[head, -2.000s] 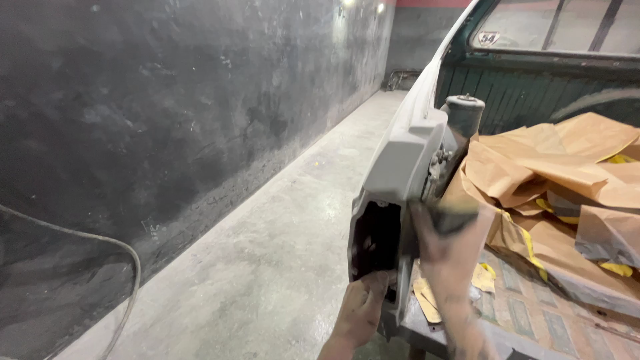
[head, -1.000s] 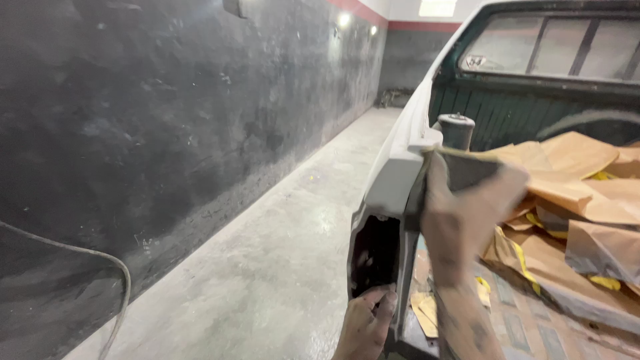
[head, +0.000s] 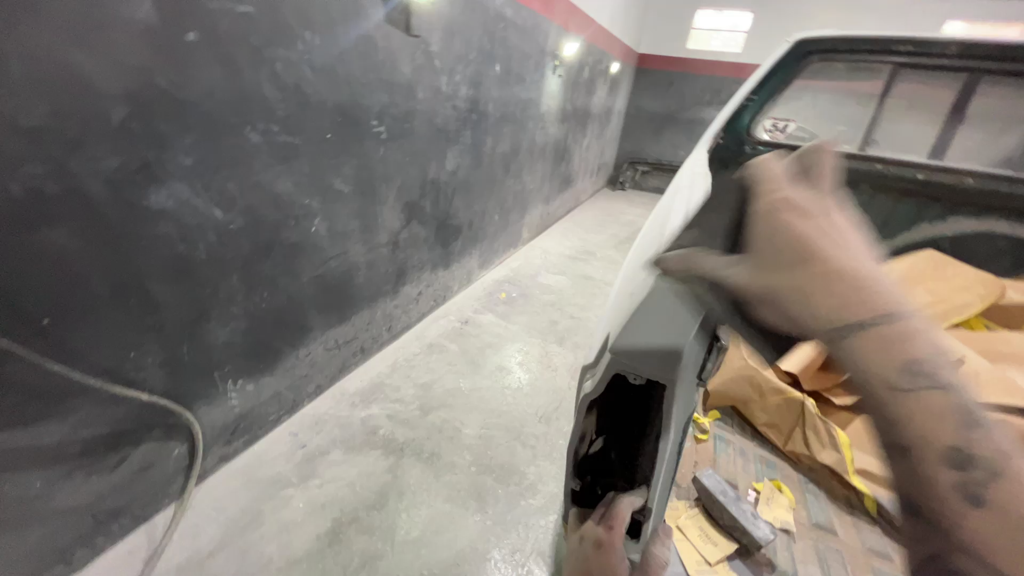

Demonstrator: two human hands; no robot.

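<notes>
My left hand (head: 612, 536) grips the lower edge of the tail-light opening (head: 620, 440) in the grey-primed rear corner of a pickup bed. My right hand (head: 792, 240), blurred, is over the top of the bed's side panel (head: 668, 308). A dark flat thing (head: 716, 216) shows beside its thumb and fingers; blur hides what it is and how it is held. On the bed floor, right of the opening, lies a grey block (head: 734, 510) on pieces of yellowish sandpaper (head: 704, 538).
Crumpled brown masking paper (head: 944, 288) with yellow tape fills the bed's right part. Beyond it is the cab's rear window (head: 864, 104). A dark wall (head: 320, 176) runs along the left, with a hose (head: 188, 424) before it and a concrete floor (head: 400, 432) between wall and truck.
My right hand has moved forward and up along the bed's side. My left hand stays at the tail-light opening. The grey block on the bed floor now shows.
</notes>
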